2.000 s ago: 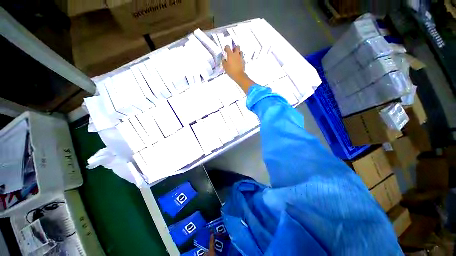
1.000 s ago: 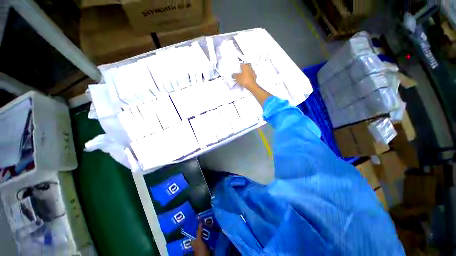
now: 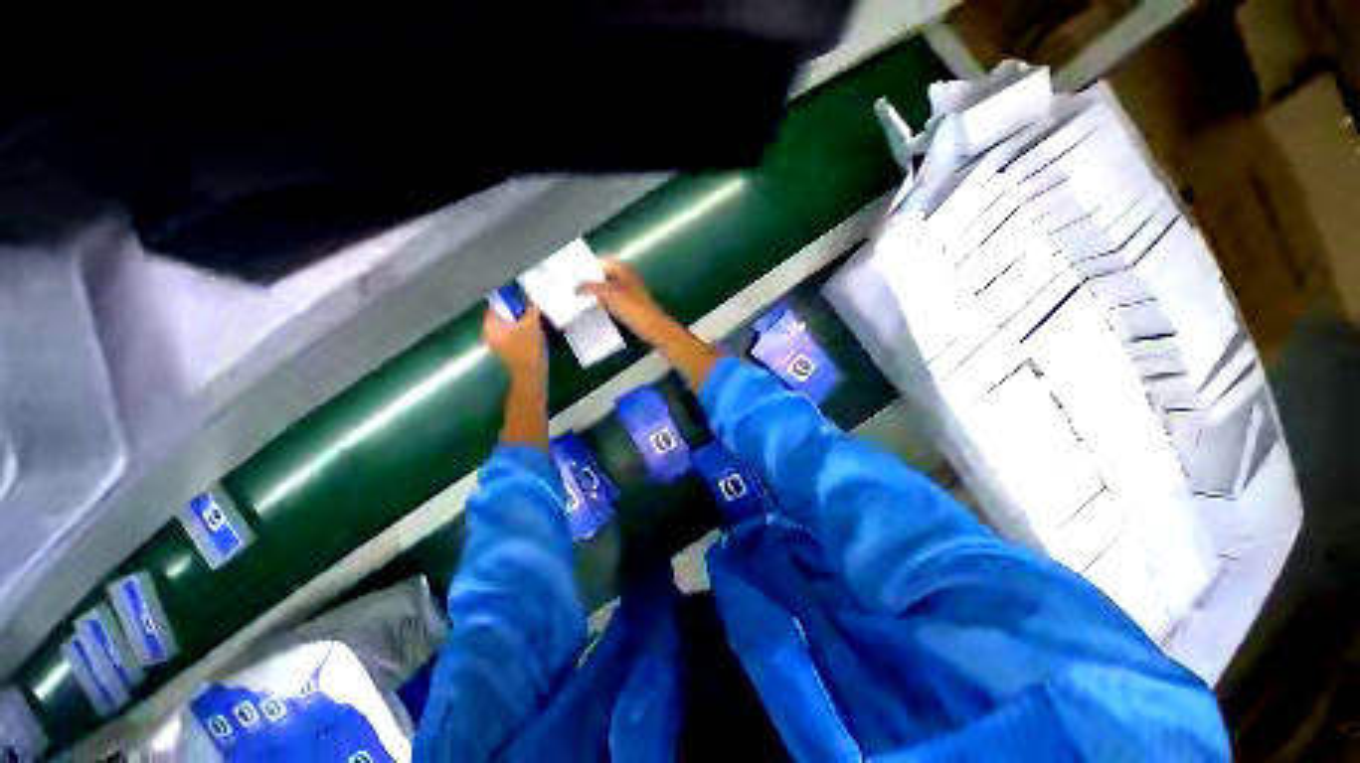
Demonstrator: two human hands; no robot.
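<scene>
My right hand [image 3: 630, 298] is closed on white boxes [image 3: 567, 282] held over the green belt [image 3: 391, 400]; one lies lower, slanting toward me. My left hand [image 3: 515, 337] holds a small blue card [image 3: 509, 301] at the left side of the white boxes. Loose blue cards [image 3: 652, 429] lie in small piles on the dark ledge nearest me. A large white carton [image 3: 1044, 343] full of white boxes is on my right.
Blue-faced boxes [image 3: 216, 525] stand in a spaced row on the belt at the left. A clear plastic bag with blue pieces [image 3: 291, 720] is at the lower left. A pale metal rail [image 3: 749, 300] divides belt and ledge. A black shape covers the upper left.
The view has turned left to the belt. My right hand has left the carton with white boxes; my left hand has risen from the ledge and holds a blue card.
</scene>
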